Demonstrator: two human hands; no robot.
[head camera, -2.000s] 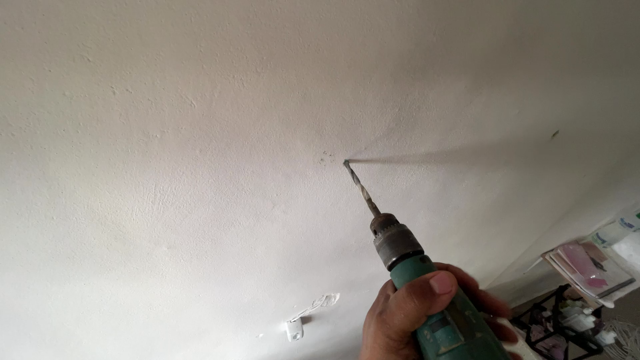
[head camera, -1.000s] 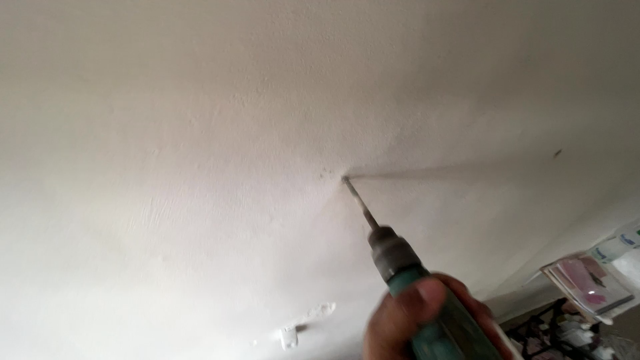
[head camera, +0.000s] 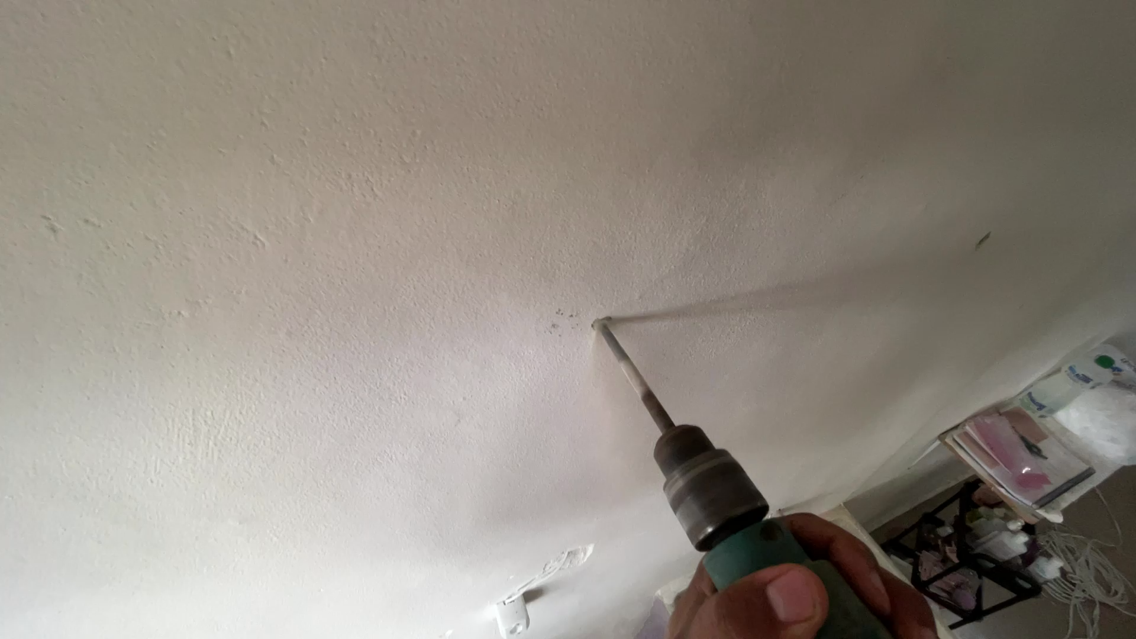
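My left hand (head camera: 754, 608) grips the front of a green power drill (head camera: 750, 550), with the thumb over the top and fingers around the far side. A masonry drill bit (head camera: 632, 368) runs from the dark metal chuck (head camera: 710, 488) up and left. Its tip is at a small hole in the off-white painted wall (head camera: 399, 222), though how deep it sits cannot be told. Small dark marks (head camera: 561, 321) lie just left of the tip. The rear of the drill is cut off by the frame, and my right hand is out of view.
A small white wall fitting (head camera: 512, 614) sits below a rough plaster patch (head camera: 564, 561). At right are a shelf top with papers (head camera: 1021, 461), clear plastic packaging (head camera: 1096, 417), a black metal rack (head camera: 972, 568) with bottles, and a loose white cable (head camera: 1087, 568).
Two seconds ago more of the spiral bit showed at the wall spot; the chuck now stands nearer the wall. My left hand keeps its hold on the drill.
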